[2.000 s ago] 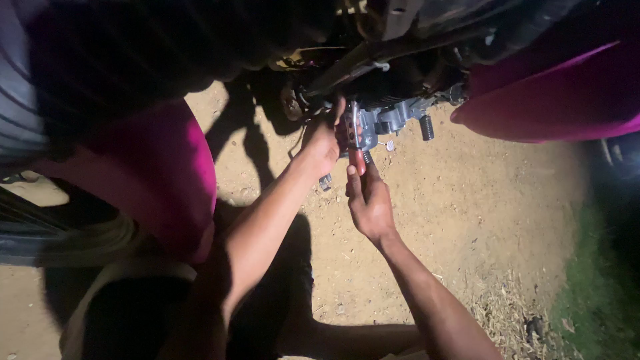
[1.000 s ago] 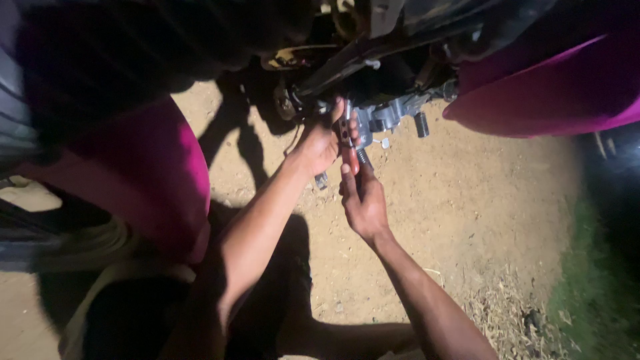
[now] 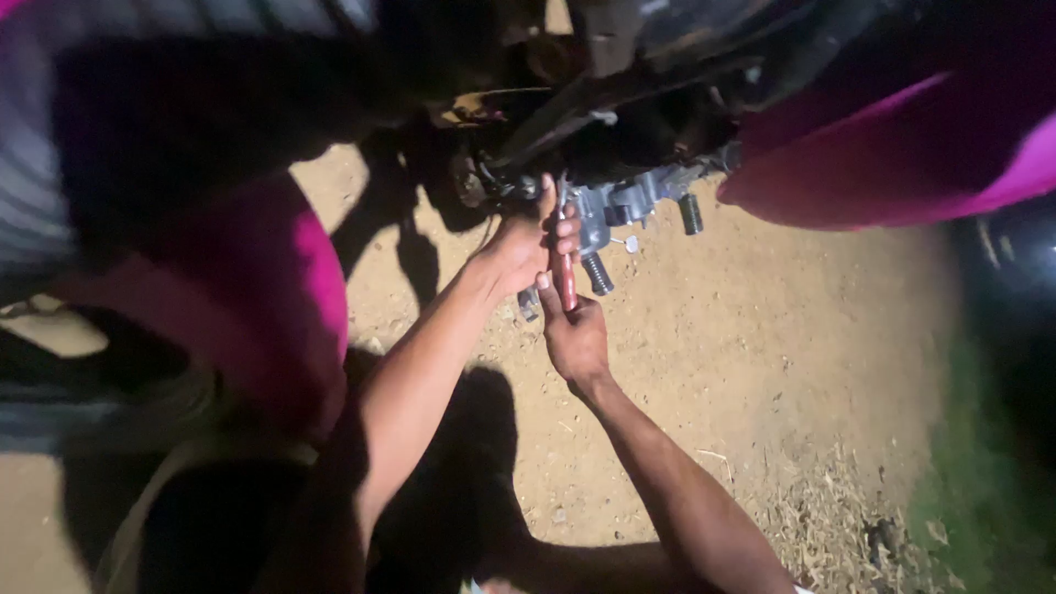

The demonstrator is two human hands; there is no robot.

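A hand tool with a red handle (image 3: 568,280) and a metal upper part points up toward the underside of a motorcycle. My right hand (image 3: 576,334) is closed around the lower end of the handle, thumb upward. Around the tool's upper part curl the fingers of my left hand (image 3: 532,243), whose thumb points up beside it. The tip of the tool is hidden among dark parts. Just right of my left hand is the grey metal engine casing (image 3: 592,223), with a ribbed black rubber foot peg (image 3: 598,274) below it.
Magenta body panels hang at the left (image 3: 318,297) and the right (image 3: 858,186). A dark frame tube (image 3: 544,132) crosses above my hands, and a second ribbed rubber peg (image 3: 690,214) sticks out farther right. Sandy ground (image 3: 701,355) lies below, with dry litter (image 3: 833,520) at lower right.
My right hand has shifted slightly down along the red handle, and more of the handle shows between my hands. My left hand stays around the tool's upper part.
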